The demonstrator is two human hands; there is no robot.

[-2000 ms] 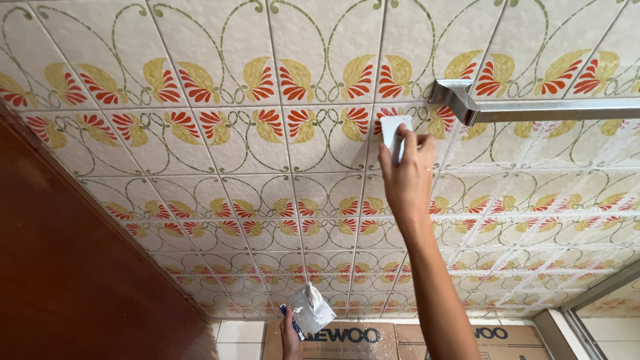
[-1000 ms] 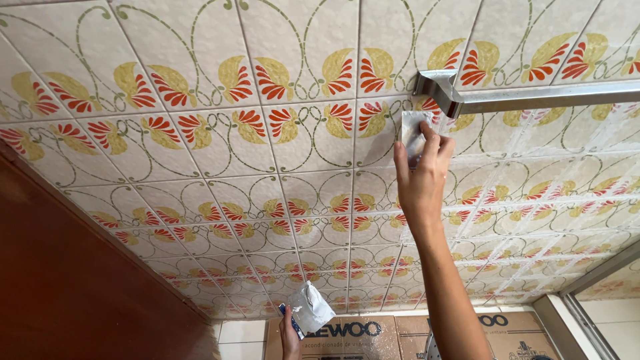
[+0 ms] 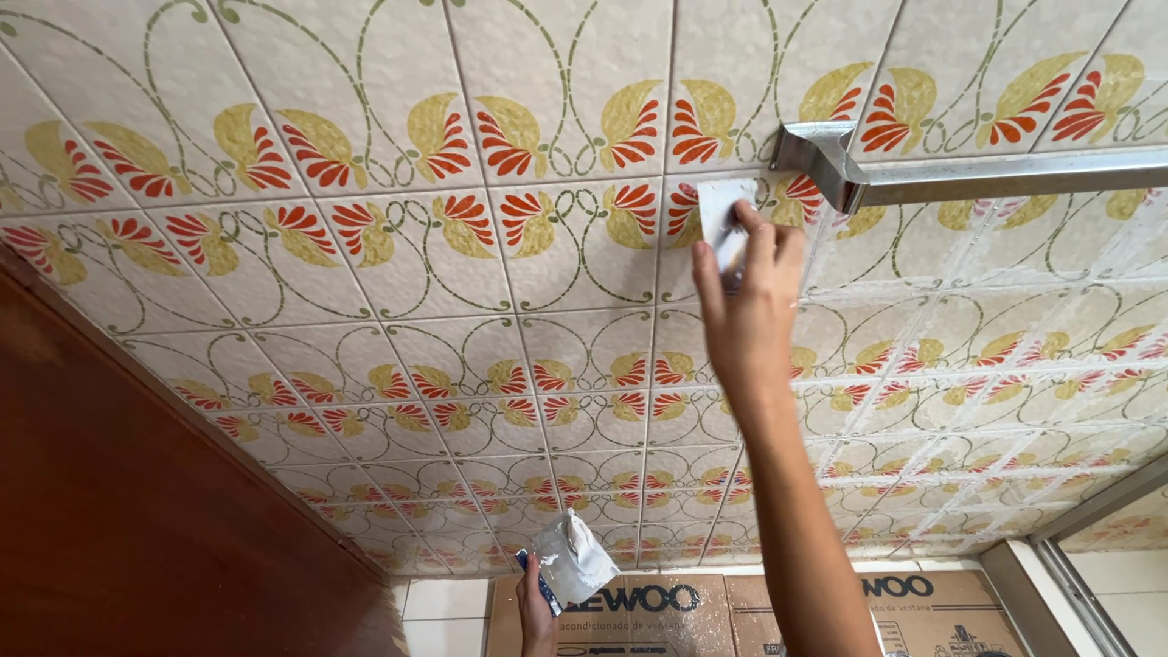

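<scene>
My right hand [image 3: 753, 292] grips a small putty knife [image 3: 727, 224] smeared with white paste, its blade against the patterned wall tiles [image 3: 584, 246] just left of the towel bar's bracket. Low in the view, my left hand [image 3: 537, 611] holds a wider scraper [image 3: 575, 561] by its dark blue handle. A lump of white paste lies on that scraper's blade. White paste streaks cover joints between tiles to the right of my right arm; joints at the left show thin dark lines.
A metal towel bar [image 3: 1013, 178] crosses the upper right. A brown wooden door or panel [image 3: 155, 493] fills the lower left. Flattened cardboard [image 3: 639, 630] with white specks covers part of the floor. A metal frame [image 3: 1095, 593] stands at the lower right.
My right hand has moved slightly down from where it was two seconds ago, keeping the putty knife near the bracket. The left hand still holds the scraper low down. The view has shifted slightly.
</scene>
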